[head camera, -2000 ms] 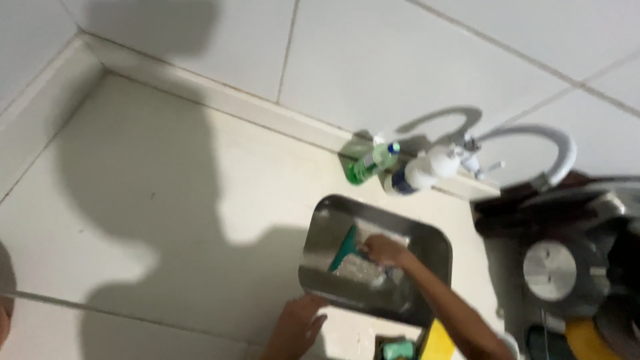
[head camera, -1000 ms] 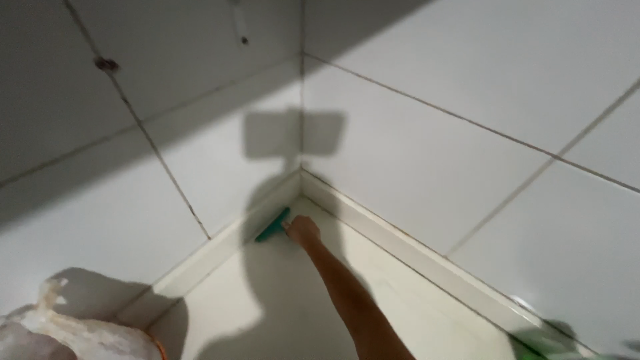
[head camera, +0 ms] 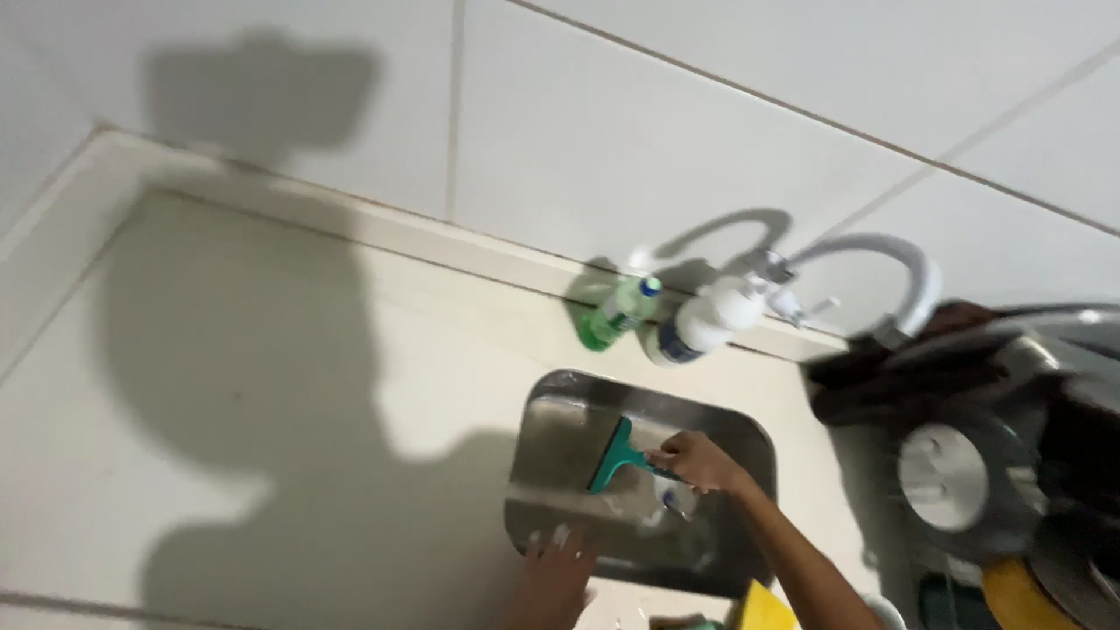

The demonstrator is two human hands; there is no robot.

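My right hand (head camera: 697,461) is closed round the handle of a small green squeegee (head camera: 619,457), whose blade hangs over the metal sink basin (head camera: 744,429). My left hand (head camera: 560,564) rests at the basin's near left rim, blurred, with its fingers apart and nothing seen in it. A green liquid bottle (head camera: 617,315) and a white bottle with a dark label (head camera: 696,328) stand behind the basin, below a faucet with a curved grey spout (head camera: 910,262). Some water lies in the basin.
Dark cookware and a round metal lid or pot (head camera: 943,477) crowd the right side. A yellow object (head camera: 766,608) lies at the basin's near edge. The pale countertop (head camera: 437,367) runs left to a raised ledge along the tiled wall (head camera: 569,157).
One second ago my right hand held the squeegee at the counter's corner; now it is over the basin. My left hand has come into view. The view has swung to the right.
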